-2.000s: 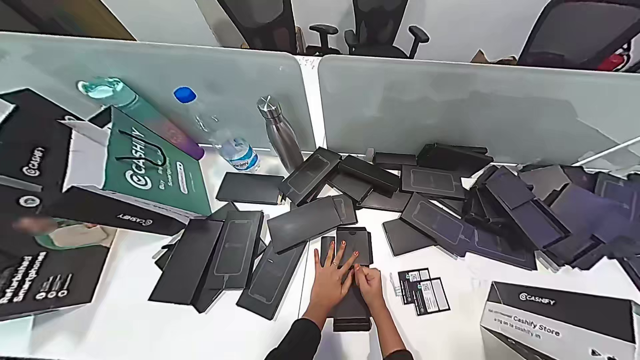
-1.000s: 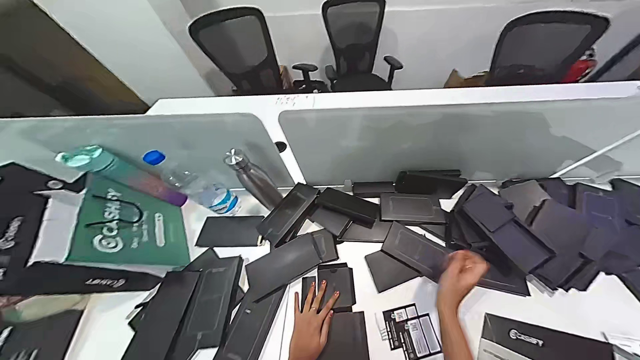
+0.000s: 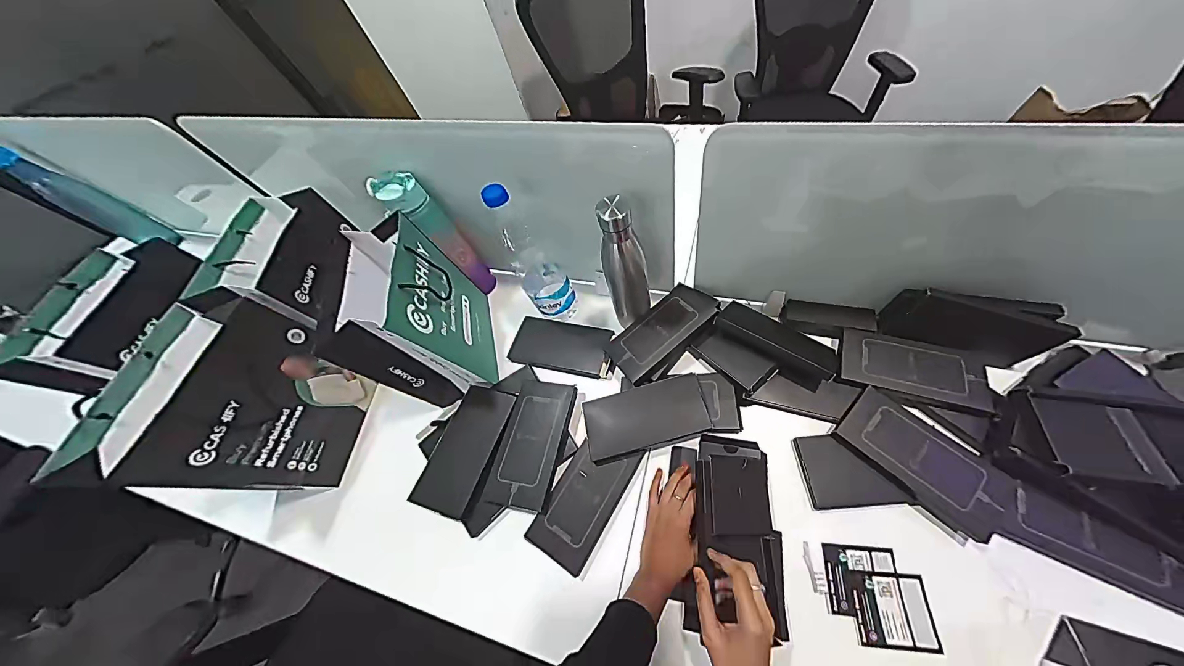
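Note:
My left hand lies along the left side of an open black phone box, its fingers against the long edge. Lower down, my right hand touches the black box parts in front of me with thumb and fingertips; whether it grips one is hard to tell. Flat black boxes with a phone outline lie to the left, and a plain black box piece rests just above the hands. Two black-edged printed cards overlap to the right of my right hand.
Many black box parts are heaped at the right. A steel bottle, a plastic water bottle and a green-purple bottle stand near the grey divider. Green and black paper bags fill the left side.
My right hand has come back from the pile at the right to the box parts beside my left hand. An open box now lies between them. The view has swung left.

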